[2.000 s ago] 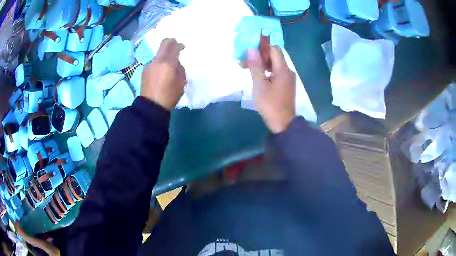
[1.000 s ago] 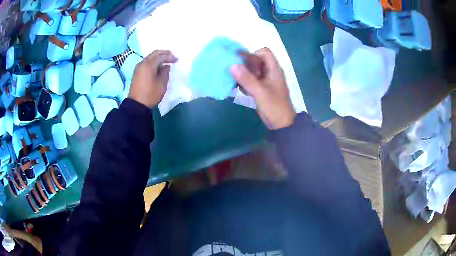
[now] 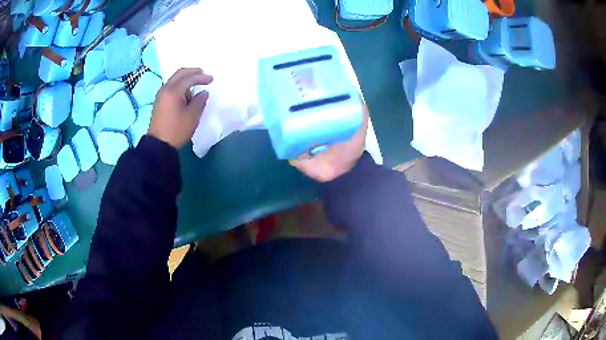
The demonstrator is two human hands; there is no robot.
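Observation:
My right hand (image 3: 339, 156) holds a light-blue speaker unit (image 3: 309, 123) from below and from its right side. The speaker's face with two dark slots points up toward me; its grille is hidden. My left hand (image 3: 178, 107) is empty, with fingers curled and thumb apart, at the left edge of the white sheet stack (image 3: 226, 46). The stack is glaring white, and the speaker is above its front right part. A wrapped bundle (image 3: 452, 106), white with pale blue showing through, lies on the right of the table.
Blue speakers (image 3: 56, 103) with brown straps and flat blue panels (image 3: 113, 114) crowd the left. More speakers (image 3: 448, 18) stand at the back right. An open carton (image 3: 458, 232) at the right holds white bundles (image 3: 545, 206). The green table edge (image 3: 232, 229) is before me.
My right hand has turned the speaker so its slotted face shows; it now holds it from beneath. My left hand has shifted a little left in view, still empty.

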